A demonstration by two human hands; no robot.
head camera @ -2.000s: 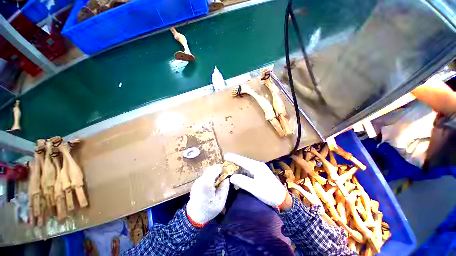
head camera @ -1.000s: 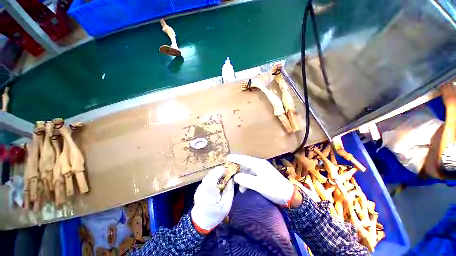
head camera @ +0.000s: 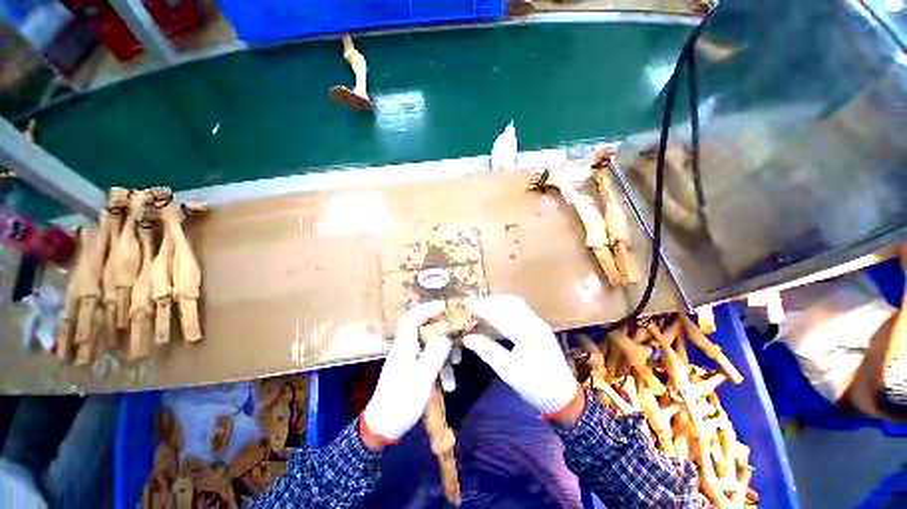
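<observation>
My left hand (head camera: 406,373), in a white knit glove with an orange-red cuff, holds a tan carved leg piece (head camera: 441,452). Its shaft hangs down over my lap and its upper end is between my two hands. My right hand (head camera: 522,353), gloved the same way, has its fingers at the right side of the piece's top end. The fingers partly hide that end, so its exact shape cannot be told. Just behind my hands lies the stained square pad (head camera: 396,288) with a small white-grey oval spot (head camera: 433,277) on it.
Leg pieces (head camera: 129,263) stand in rows at the bench's left; two more (head camera: 599,231) lie right, near a hanging black cable (head camera: 660,189). A white nozzle bottle (head camera: 504,147) is at the green belt (head camera: 269,124). Blue bins hold legs (head camera: 686,418) right, plates (head camera: 214,477) left.
The leg piece in my hands now shows its shaft pointing down, where only its end showed before. My right fingers have opened somewhat. The camera view has shifted.
</observation>
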